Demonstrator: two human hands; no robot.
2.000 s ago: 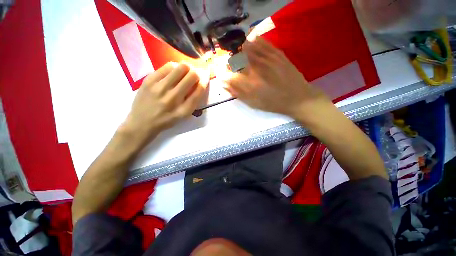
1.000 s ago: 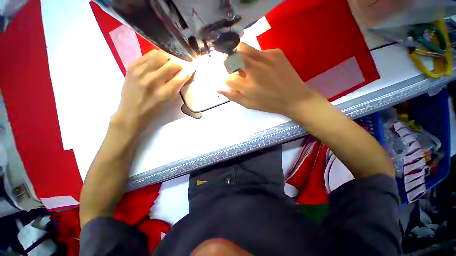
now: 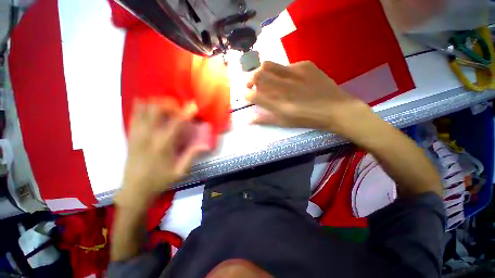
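Observation:
A red cut panel (image 3: 157, 70) lies under the left side of the sewing machine (image 3: 184, 21), its near end by the table edge, crumpled and blurred. My left hand (image 3: 154, 144) is blurred by motion, its fingers around that end beside a pale pink patch (image 3: 198, 136). My right hand (image 3: 296, 92) is right of the needle, just below the small grey block (image 3: 250, 61), fingers bent; whether it holds anything is unclear. Lamp glare hides the needle area. A squarish red panel (image 3: 347, 43) with a pale patch (image 3: 372, 86) lies right of the machine.
A long red panel (image 3: 46, 103) lies at the table's left. Yellow and green-handled snips (image 3: 469, 59) are at the right end. The silver edge strip (image 3: 293, 144) runs in front of me. A blue crate (image 3: 483, 141) with scraps stands lower right; red cloth lies below the table.
The red panel left of the needle has swung down towards me and now covers table that was bare. My left hand has moved from beside the needle down to the panel's near end.

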